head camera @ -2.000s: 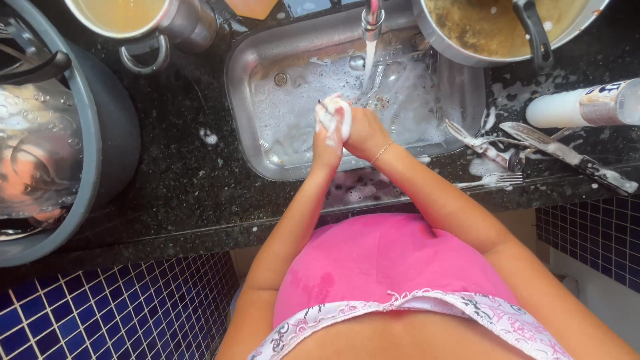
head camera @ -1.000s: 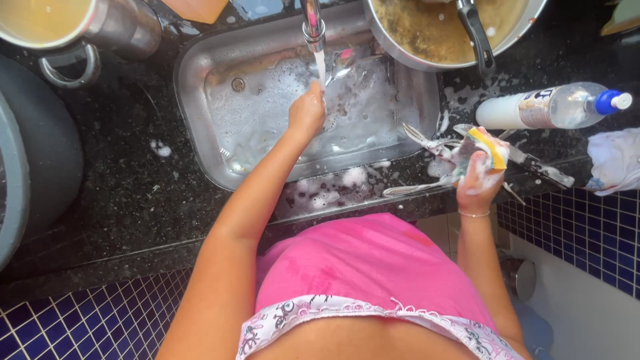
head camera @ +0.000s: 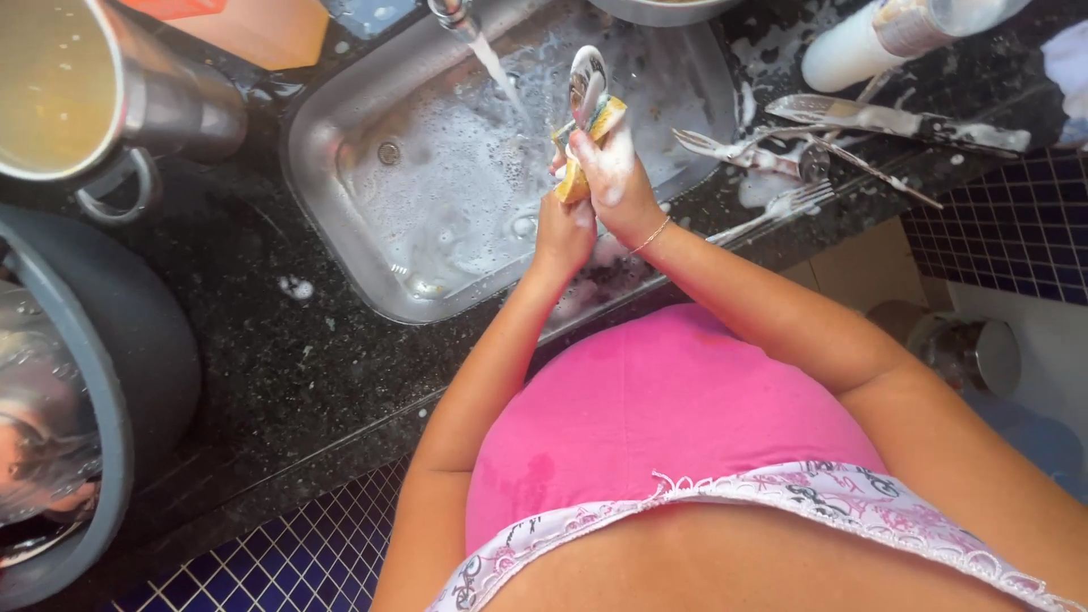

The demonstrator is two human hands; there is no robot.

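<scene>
Over the steel sink basin point(head camera: 331, 212) my two hands meet. My right hand point(head camera: 616, 178), covered in foam, grips a yellow sponge point(head camera: 574, 183) folded around a metal spoon point(head camera: 586, 81), whose soapy bowl points away from me. My left hand point(head camera: 565, 225) is closed just below, against the sponge; the spoon's handle is hidden between the hands. Water runs from the faucet point(head camera: 455, 17) to the left of the spoon. On the counter right of the basin lie soapy forks point(head camera: 795, 200) and a knife with a dark handle point(head camera: 901, 119).
A large grey tub point(head camera: 110, 382) with wet items stands at left. Behind it is a metal pot point(head camera: 183, 102) holding yellowish liquid. A pan point(head camera: 667, 10) sits at the basin's far edge. A plastic bottle point(head camera: 858, 51) lies at the upper right, near a white cloth point(head camera: 1067, 76).
My right hand has moved left from the cutlery on the counter to my left hand over the sink, with the sponge. A spoon now shows in the sponge. The view has shifted.
</scene>
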